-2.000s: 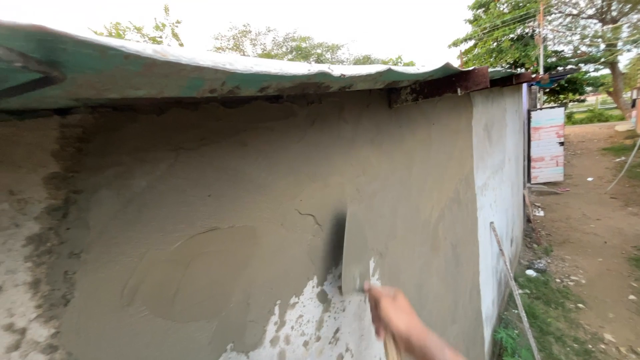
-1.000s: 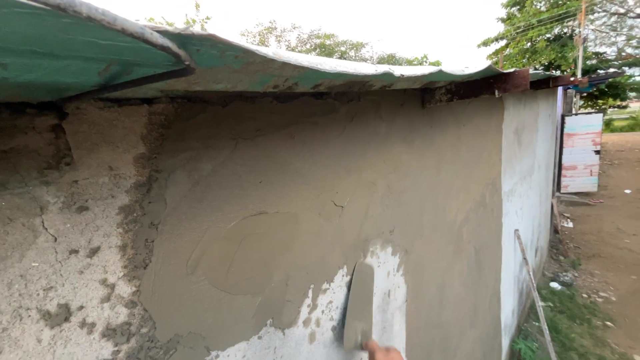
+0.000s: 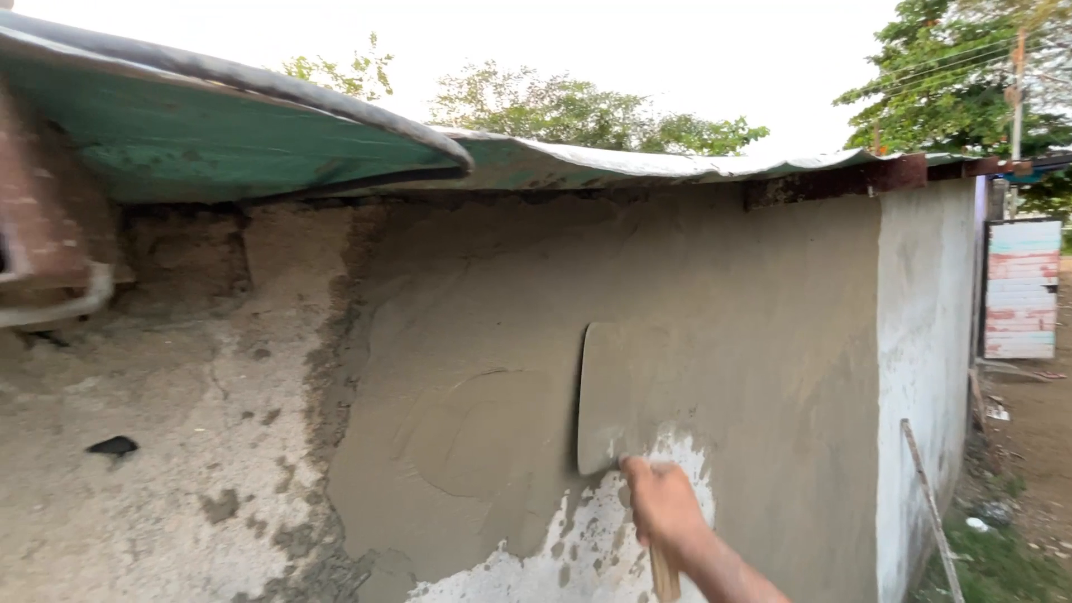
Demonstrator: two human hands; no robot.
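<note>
My right hand (image 3: 666, 502) grips the wooden handle of a plastering trowel (image 3: 605, 402). Its mortar-coated blade lies near or against the fresh grey mortar (image 3: 754, 335) on the wall, at the top of a bare whitish patch (image 3: 611, 532). A curved ridge marks the wet mortar left of the blade. Farther left, the fresh coat ends in a ragged edge beside rough old plaster (image 3: 184, 435). My left hand is out of view.
A green metal roof sheet (image 3: 251, 151) overhangs the wall, with a rusty steel beam (image 3: 837, 182) beneath it. A stick (image 3: 931, 511) leans at the right by the white wall section (image 3: 917, 352). A weathered metal panel (image 3: 1020, 289) stands beyond.
The trowel, low over the bare patch a second ago, is now higher on the wall. Mortar covers more of the patch's upper part. The view has swung left.
</note>
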